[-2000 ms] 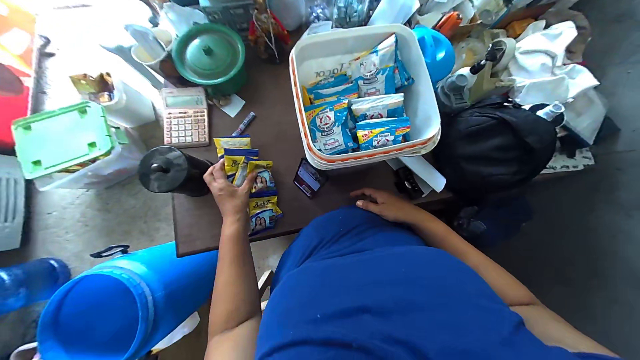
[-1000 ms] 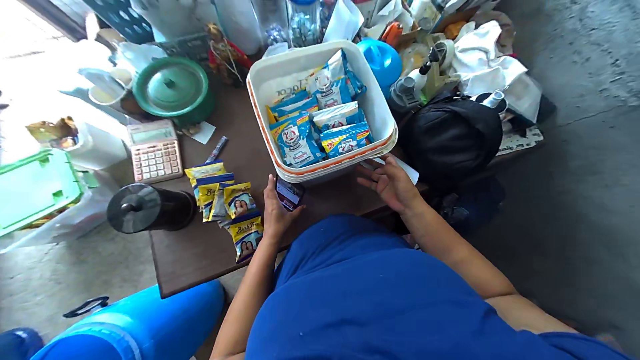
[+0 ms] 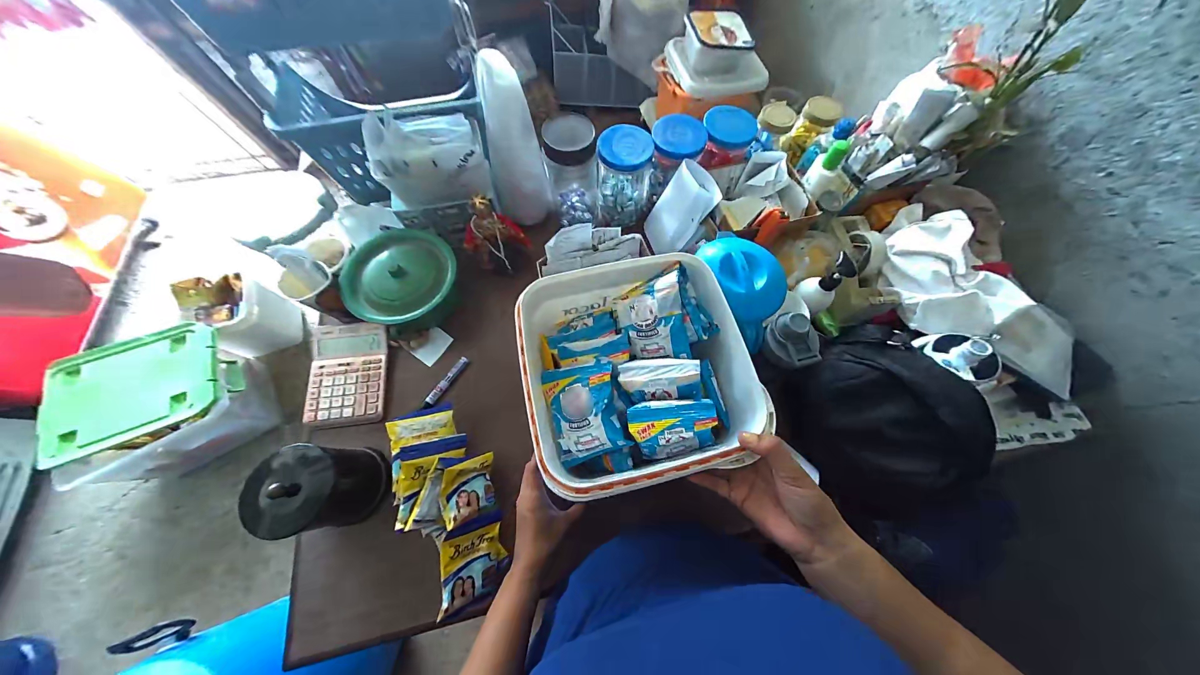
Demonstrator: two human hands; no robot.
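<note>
A white square plastic tub [image 3: 553,469] holds several blue milk powder sachets [image 3: 583,419]. My right hand [image 3: 783,492] grips the tub's near right corner, thumb on the rim. At the near left corner, my left hand [image 3: 547,520] is against the tub's side; its fingers are partly hidden under the edge, with a dark phone-like object just showing there. Yellow and blue Birch Tree sachets [image 3: 469,562] lie in an overlapping row on the brown table [image 3: 347,591], left of my left hand. A marker pen [image 3: 446,382] and a pink calculator [image 3: 346,375] are beyond them.
A black lidded canister [image 3: 314,490] stands at the table's left edge, near a green lidded pot [image 3: 397,281]. Blue-lidded jars [image 3: 624,173] line the back. Right of the tub are a blue pitcher [image 3: 743,281] and a black bag [image 3: 881,422]. A blue barrel [image 3: 272,642] stands below left.
My left hand was on the yellow sachets, then at the phone, and is now at the tub. My right hand has come to the tub's near right corner. The view has shifted toward the table's back.
</note>
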